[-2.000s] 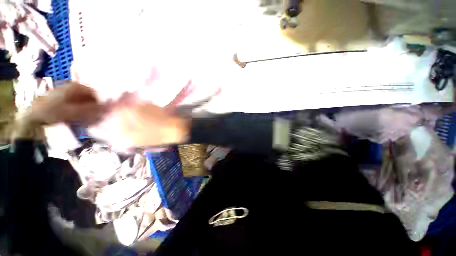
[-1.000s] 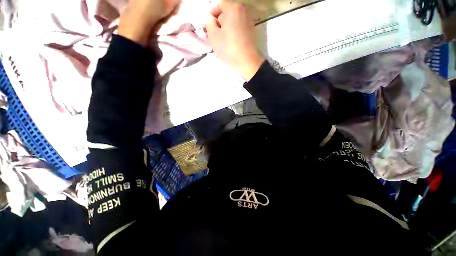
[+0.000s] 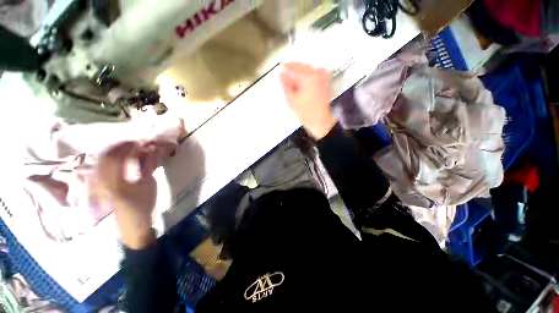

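Note:
A pale pink garment body (image 3: 58, 195) lies crumpled on the left part of the white machine table (image 3: 236, 140), with its far edge near the needle area. My left hand (image 3: 129, 183) is on the garment, blurred, thumb and fingers curled on the cloth just in front of the machine. My right hand (image 3: 306, 92) is over the table to the right of the bed plate, away from the garment. It is blurred, and its fingers look curled; whether it holds anything cannot be told. The sewing machine head (image 3: 202, 24) shows red lettering above.
A pile of pink-mauve pieces (image 3: 438, 134) hangs at the table's right edge. Black looped handles (image 3: 380, 18) lie at the table's far right. A blue crate (image 3: 37, 269) is at the lower left, and another blue crate (image 3: 447, 52) at the upper right.
The view has turned towards the right and the machine has come into view. My hands have moved apart: the left stays on the garment, the right is away from it over the table.

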